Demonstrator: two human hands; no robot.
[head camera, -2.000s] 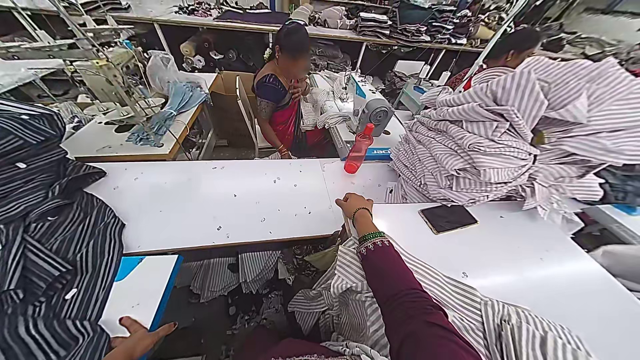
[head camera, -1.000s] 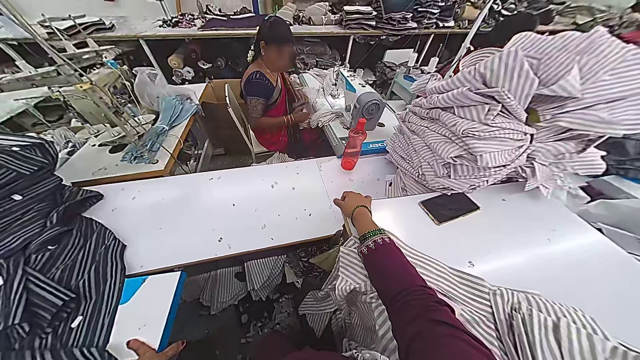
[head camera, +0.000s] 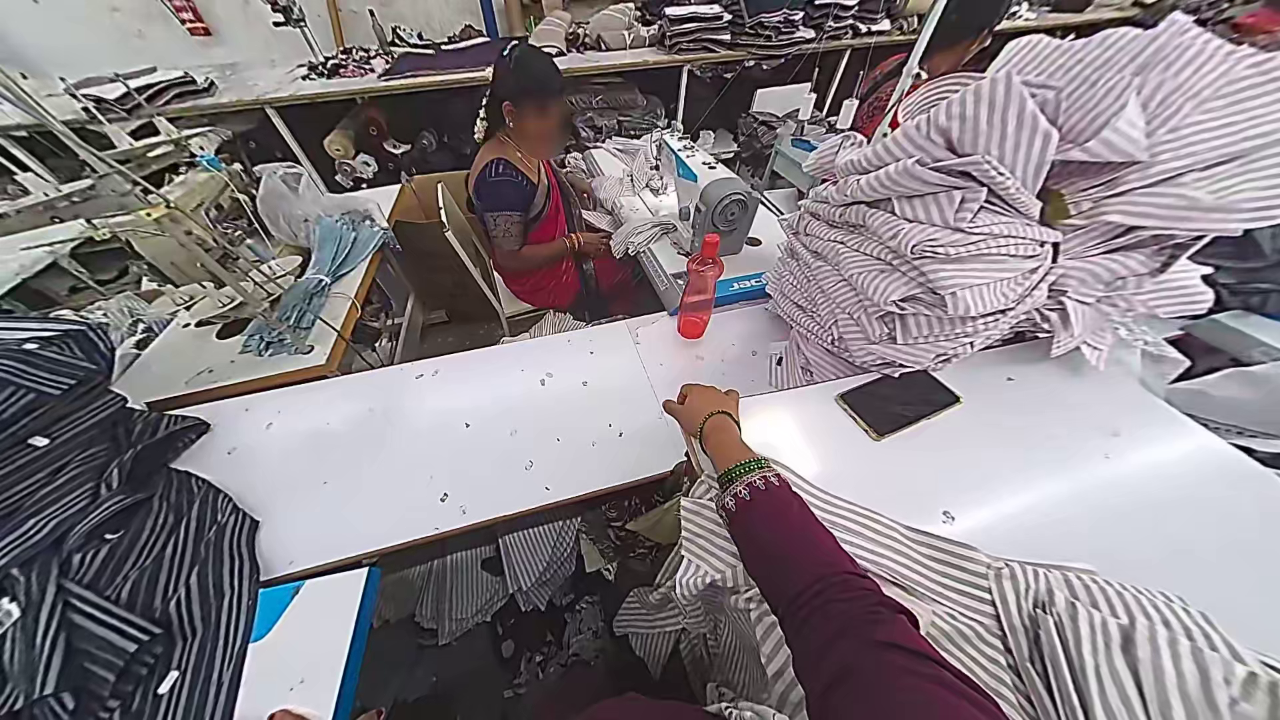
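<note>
My right hand (head camera: 706, 412), with a green bangle and a beaded bracelet, rests at the near edge of the white table (head camera: 450, 430), its fingers curled. Whether cloth is pinched in it is hard to tell. Grey-and-white striped fabric (head camera: 900, 560) lies under and beside my forearm and hangs off the edge. Only fingertips of my left hand (head camera: 330, 714) show at the bottom edge, by the white and blue board (head camera: 305, 640). Beyond my right hand stands a red plastic bottle (head camera: 699, 290), and a dark smartphone (head camera: 899, 403) lies to its right.
Striped garments (head camera: 930, 230) are heaped high at the right. Dark striped fabric (head camera: 130, 530) covers the left side. Across the table a person (head camera: 530, 200) sits at a sewing machine (head camera: 705, 200); another person is partly hidden behind the heap. Cloth pieces (head camera: 460, 590) hang or lie below the table.
My left hand has slipped down almost out of view. The seated person's hand, near the face two seconds ago, is now lowered. My right hand stays at the table edge.
</note>
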